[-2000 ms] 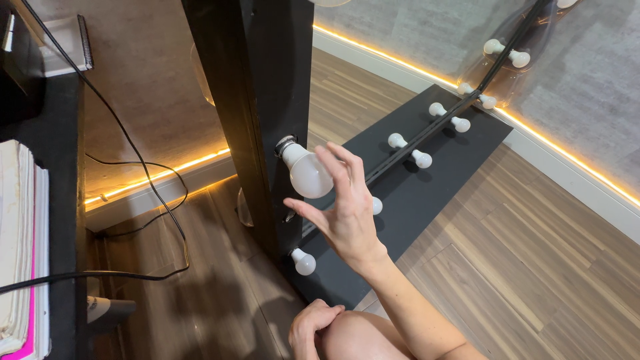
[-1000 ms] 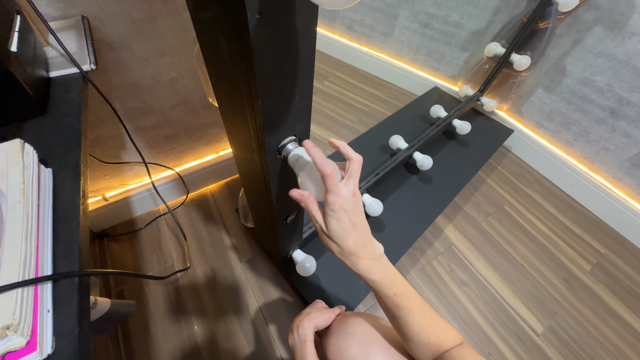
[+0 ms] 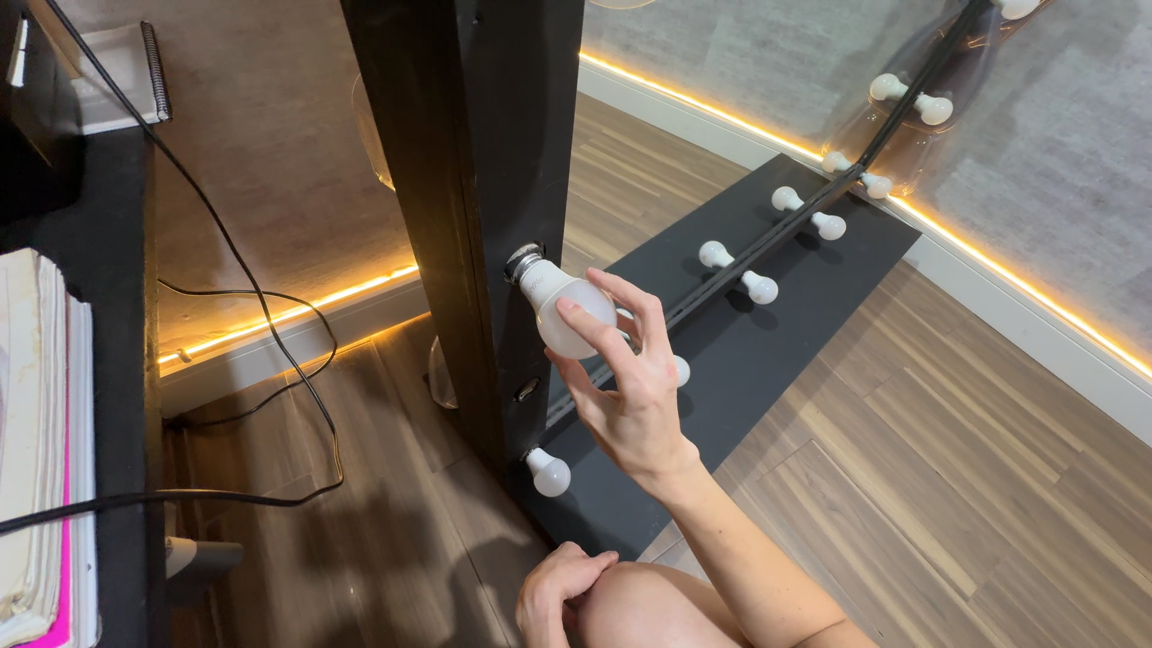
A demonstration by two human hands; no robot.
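My right hand point(image 3: 630, 378) has its fingertips around a white frosted light bulb point(image 3: 576, 319), whose neck sits at a metal-rimmed socket point(image 3: 525, 263) in the black side post point(image 3: 517, 162) of a mirror frame. How deep the bulb's base sits in the socket cannot be told. Below on the post are a small oval opening point(image 3: 527, 389) and another white bulb point(image 3: 549, 472) fitted near the bottom. My left hand point(image 3: 558, 589) rests against my bent knee, its fingers curled and partly hidden.
A black base board point(image 3: 792, 297) runs along the mirror's foot, with several bulbs and their reflections. Black cables point(image 3: 270, 306) hang at the left, beside a dark shelf point(image 3: 121, 270) with stacked books point(image 3: 36, 432) and a spiral notebook point(image 3: 117, 76). An LED strip glows along the baseboard.
My right hand's fingers have shifted around the bulb, from spread beside it two seconds ago, to covering it, to gripping its round end now. The left hand stays at the knee.
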